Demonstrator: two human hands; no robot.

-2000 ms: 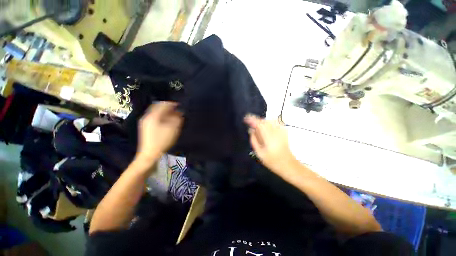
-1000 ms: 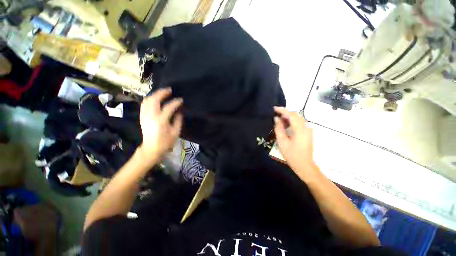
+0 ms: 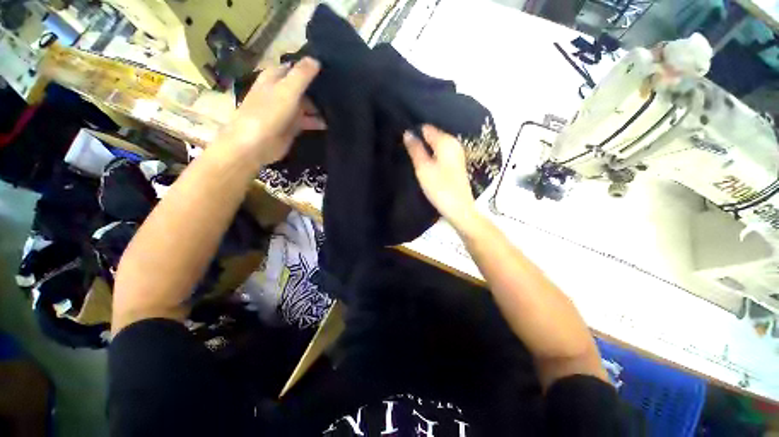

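A black garment piece (image 3: 367,145) hangs from my hands over the white table's front edge. Gold-cream embroidery shows on it at the right, beside my right hand, and at the lower left, below my left hand. My left hand (image 3: 278,107) grips the cloth at its upper left, with the fingertips on a raised fold. My right hand (image 3: 440,166) pinches the cloth near its middle, thumb and fingers at a fold. The cloth's lower end runs down to my lap.
The sewing machine (image 3: 675,145) stands on the white table (image 3: 589,265) at the right. A dark tool (image 3: 585,64) lies behind it. Black bundles (image 3: 77,247) with white tags lie at the left. Patterned cloth (image 3: 299,273) sits by a carton flap (image 3: 312,346). A blue basket (image 3: 662,388) is below the table.
My left hand has risen and lifted the cloth's left part into a fold. My right hand has moved left and up. The cloth was spread flatter before; gold embroidery now shows at the right.
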